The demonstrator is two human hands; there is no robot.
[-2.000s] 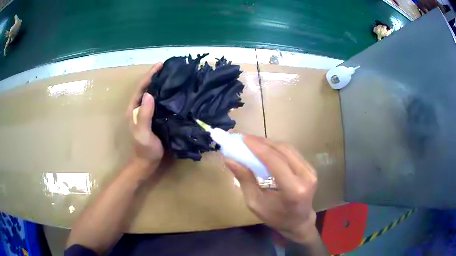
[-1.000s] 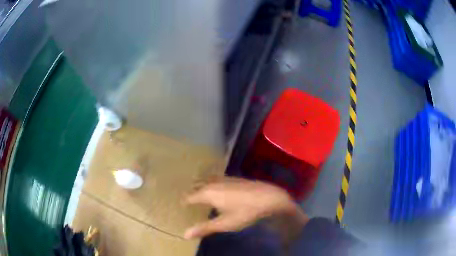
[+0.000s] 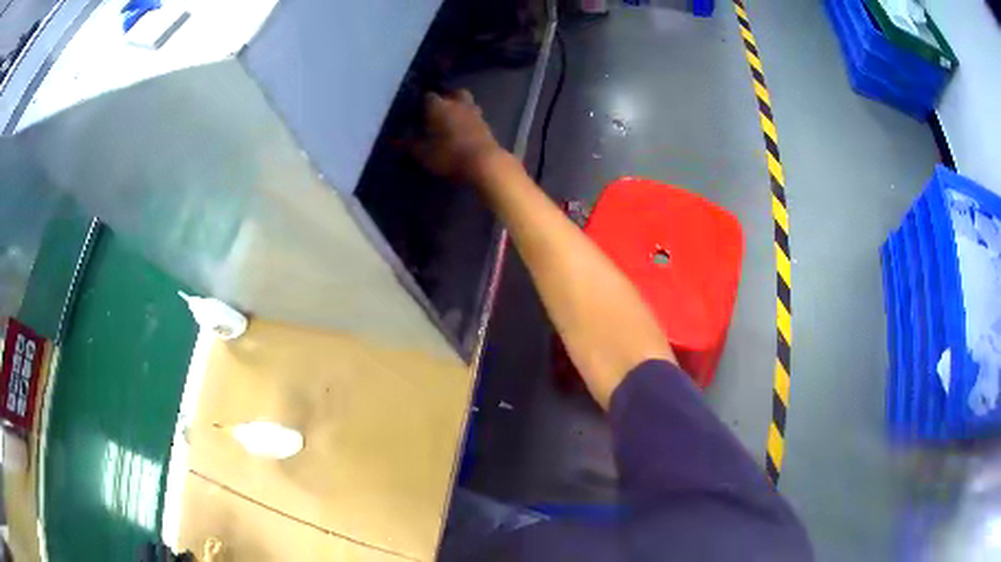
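Observation:
My right hand [image 3: 452, 137] reaches into the dark open side of the grey metal box [image 3: 318, 88]. Its fingers are in shadow, so I cannot tell whether they hold anything. A white glue bottle [image 3: 269, 439] lies on the tan bench top [image 3: 362, 439], its thin nozzle pointing left. A second white glue bottle [image 3: 223, 319] rests against the box. The edge of the black ragged figure assembly [image 3: 165, 553] shows at the bottom left, with a cream limb [image 3: 212, 549] beside it. My left hand is not in view.
The green conveyor belt [image 3: 115, 384] runs along the left, with a red box [image 3: 24, 375] beyond it. A red stool [image 3: 670, 263] stands on the floor right of the bench. Yellow-black tape [image 3: 780, 274] and stacked blue crates [image 3: 933, 318] are further right.
The view has swung right. The glue bottle was released from my right hand onto the bench. My right hand has moved from over the bench edge into the metal box. My left hand has left the view.

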